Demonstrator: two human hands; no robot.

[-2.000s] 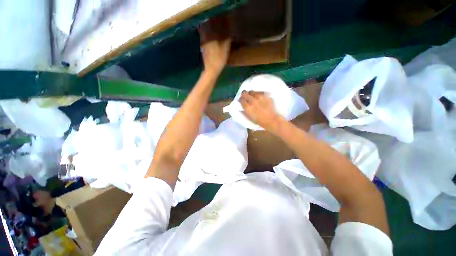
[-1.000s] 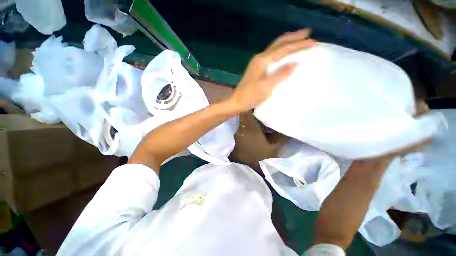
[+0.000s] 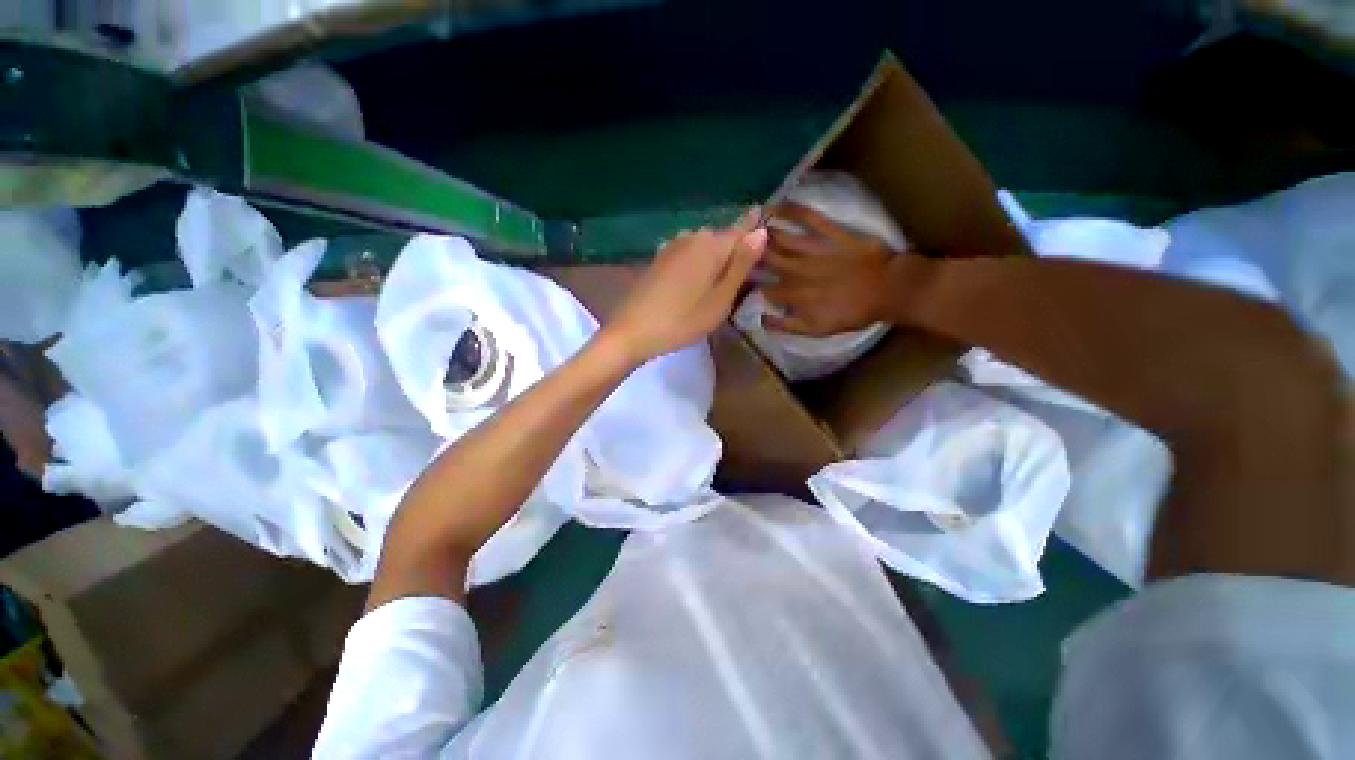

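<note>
A small open brown carton [image 3: 936, 156] stands tilted in front of me, right of the centre. A white bagged unit [image 3: 835, 354] is inside its opening. My right hand [image 3: 832, 275] lies spread on the bagged unit, with its fingers over the white plastic. My left hand [image 3: 696, 282] pinches the carton's left edge, its fingertips close to the right hand's. The unit's underside and the carton's inner bottom are hidden.
Several bagged units [image 3: 498, 334] stand on the left, one showing a dark round part. An open-mouthed bag [image 3: 966, 490] lies right of centre, with more bags behind. A large carton [image 3: 193, 624] is lower left. A green rail [image 3: 387, 181] runs beyond the bags.
The large white bundle held between both hands is no longer held up. A small carton now stands at the centre right, with my right hand in it and my left hand at its edge.
</note>
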